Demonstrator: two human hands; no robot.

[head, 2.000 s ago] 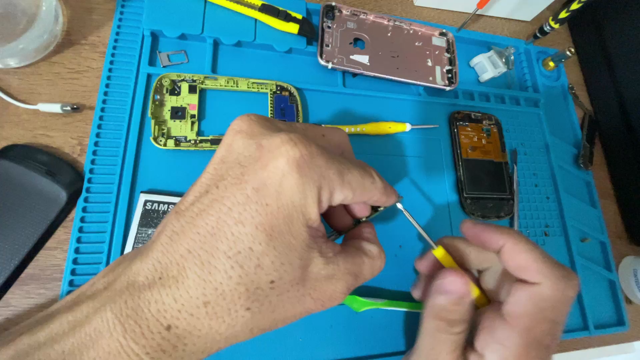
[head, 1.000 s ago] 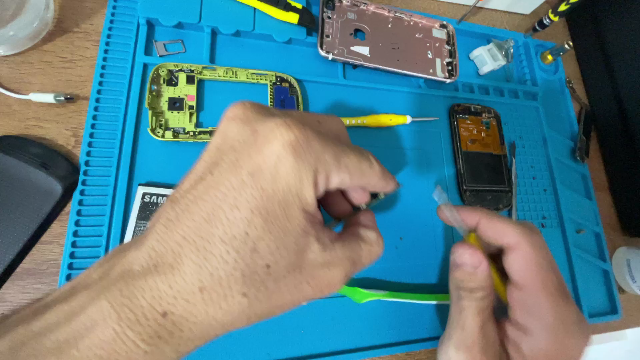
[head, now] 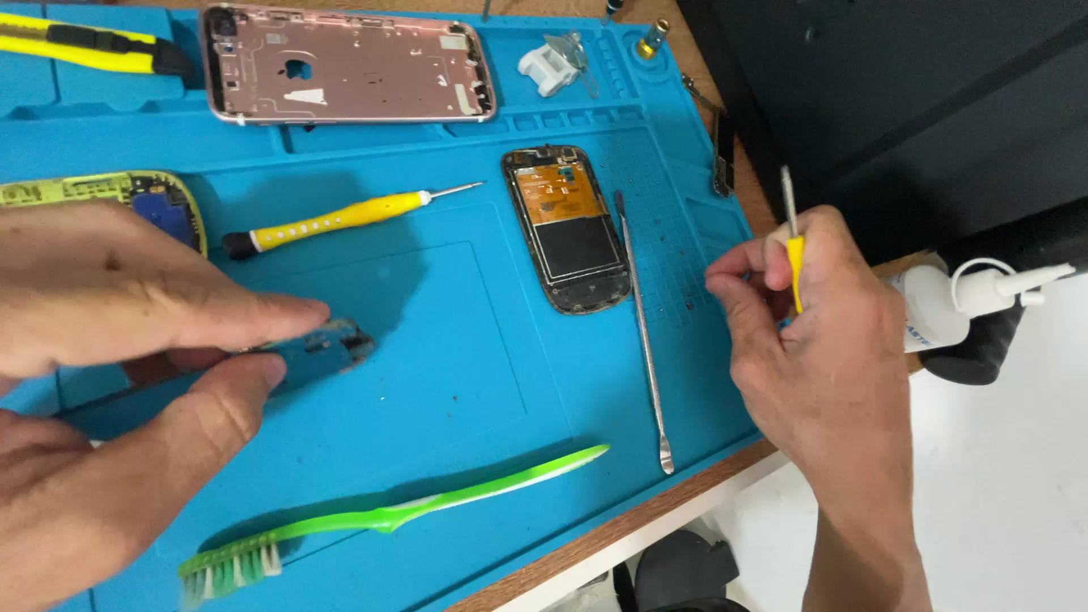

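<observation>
My left hand (head: 144,365) pinches a small phone circuit board (head: 331,342) between thumb and fingers, above the blue repair mat (head: 442,340). At the right, my right hand (head: 816,340) holds a yellow-handled screwdriver (head: 795,246), its metal shaft pointing up, with thumb and index fingertips together; whether they pinch anything I cannot tell. Between the hands lie a phone display assembly (head: 578,255) with an orange flex area and a metal spudger (head: 644,340). Another yellow screwdriver (head: 340,219) rests above the board. Nearer the front edge is a green toothbrush (head: 391,514).
A pink phone housing (head: 348,72) and a yellow utility knife (head: 85,47) lie along the back. The yellow-green phone frame (head: 85,189) is partly behind my left hand. A white plastic bottle (head: 935,306) lies beyond my right hand, near a black object (head: 918,110).
My right hand has moved away from the board to the mat's right side, and the screwdriver now points up. A clear piece seen in its fingers a second ago no longer shows. The view has shifted right.
</observation>
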